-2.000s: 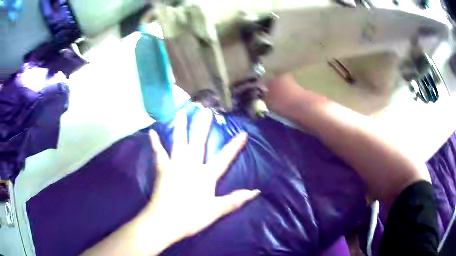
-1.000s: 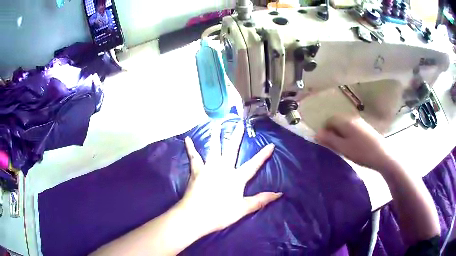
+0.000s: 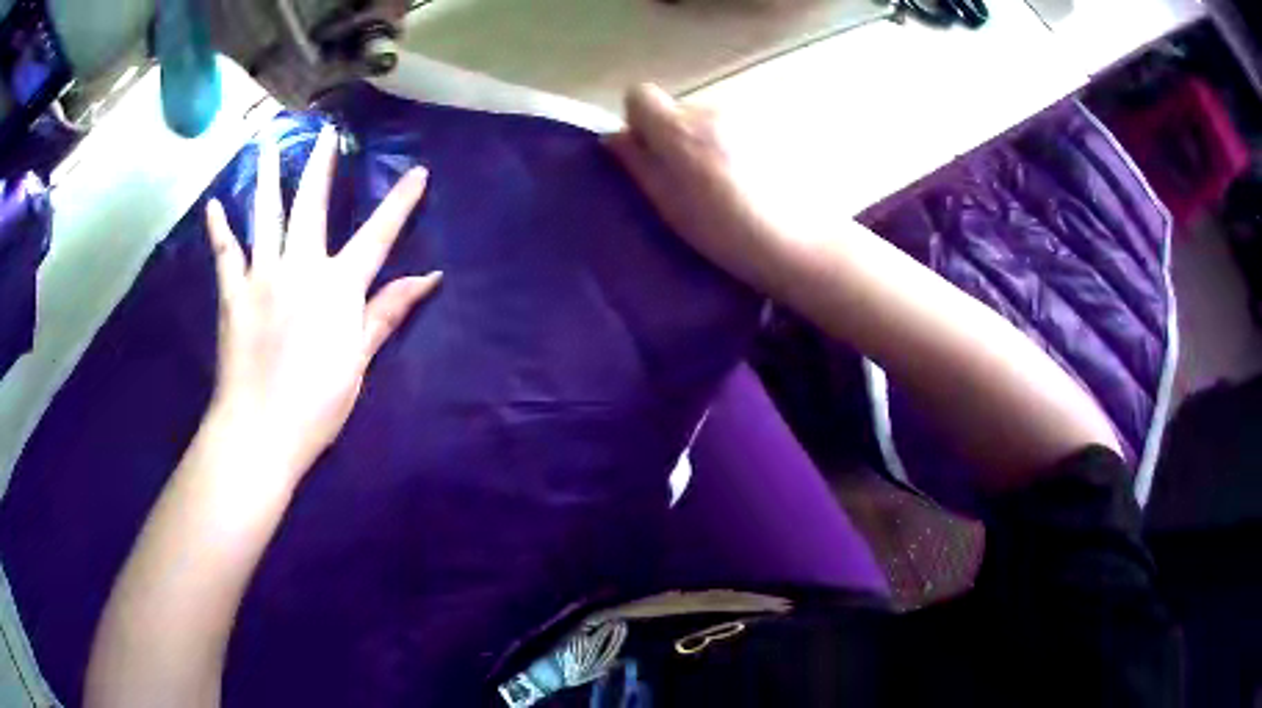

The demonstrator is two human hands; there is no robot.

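Observation:
A smooth purple fabric panel point(image 3: 526, 318) with a white border covers the table in front of me and hangs over its front edge. My left hand point(image 3: 298, 291) lies flat on it, fingers spread, just in front of the needle area. The sewing machine's head point(image 3: 312, 42) and the turquoise oval point(image 3: 187, 76) are cut off by the top edge; the needle cannot be made out. My right hand point(image 3: 678, 152) is at the panel's right edge, fingers curled, gripping the edge of the purple panel.
A quilted purple panel point(image 3: 1045, 263) with white edging hangs at the right of the table point(image 3: 830, 125). A red-pink object point(image 3: 1190, 145) is beyond it. Dark looped handles point(image 3: 955, 11) show at the top. Crumpled purple fabric point(image 3: 21, 256) is at the far left.
The view has swung down and right. My right hand has come from the machine bed to the panel's right edge and taken hold there. My left hand stays spread on the panel.

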